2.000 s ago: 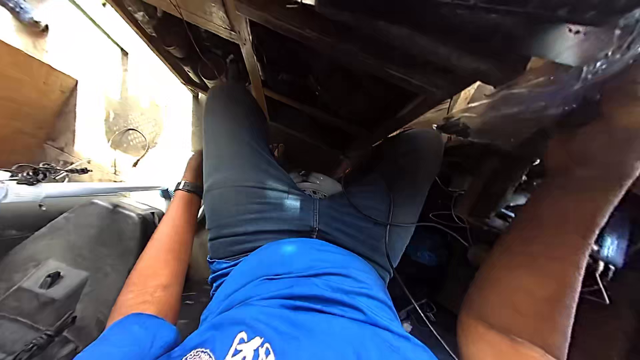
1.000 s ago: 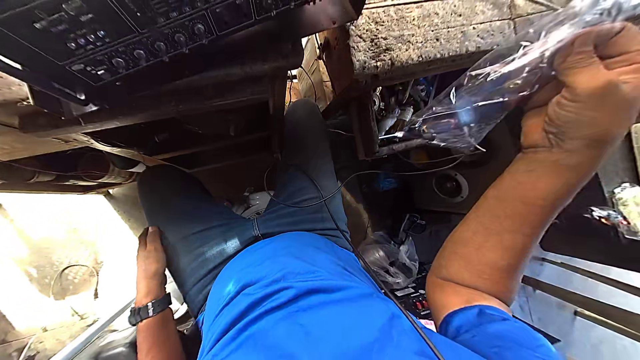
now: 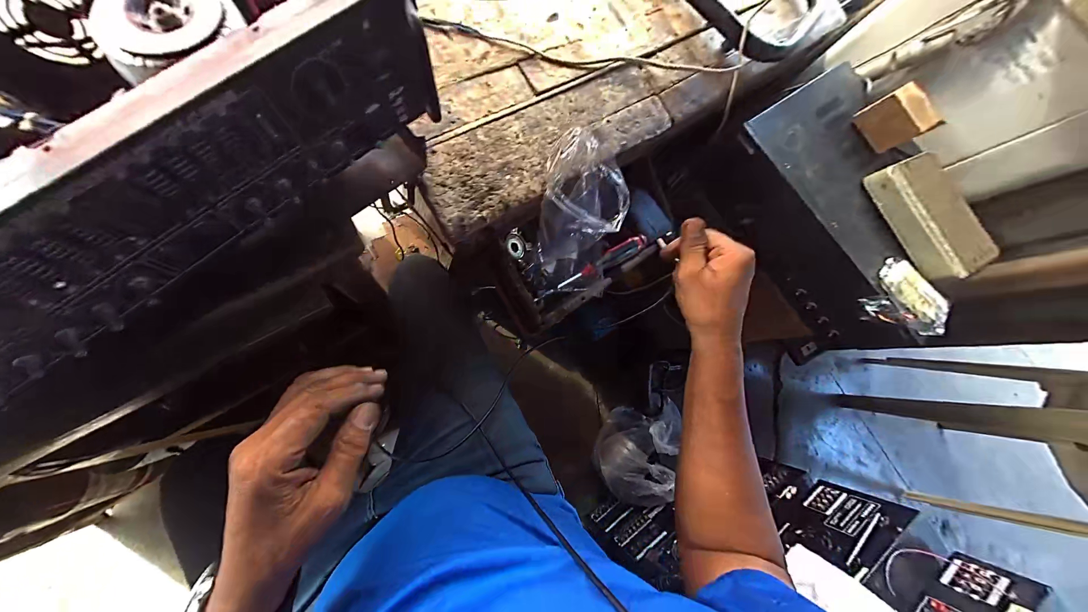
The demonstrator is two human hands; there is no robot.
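My right hand (image 3: pixel 712 276) is closed at the right end of an open drawer (image 3: pixel 544 319), its fingers around a thin, partly hidden thing with a light tip that I cannot name. Screwdrivers with red handles (image 3: pixel 625 249) lie in the drawer beside it. A clear plastic bag (image 3: pixel 582 191) rests over the drawer and the bench edge, apart from my right hand. My left hand (image 3: pixel 297 467) hovers above my lap, fingers curved and apart, with nothing seen in it. A thin black cable (image 3: pixel 540 510) runs across my lap and shirt.
A black audio mixer or amplifier (image 3: pixel 212 187) fills the upper left. Behind the drawer is the worn wooden bench top (image 3: pixel 510 170). Wooden blocks (image 3: pixel 931 215) sit on a dark cabinet at right. Black panels with terminals (image 3: pixel 841 518) and a second plastic bag (image 3: pixel 637 455) lie low at right.
The clear plastic bag, in my right hand one second ago, now lies over the drawer, let go. My left hand has come up from beside my leg to above my lap. The view has swung right.
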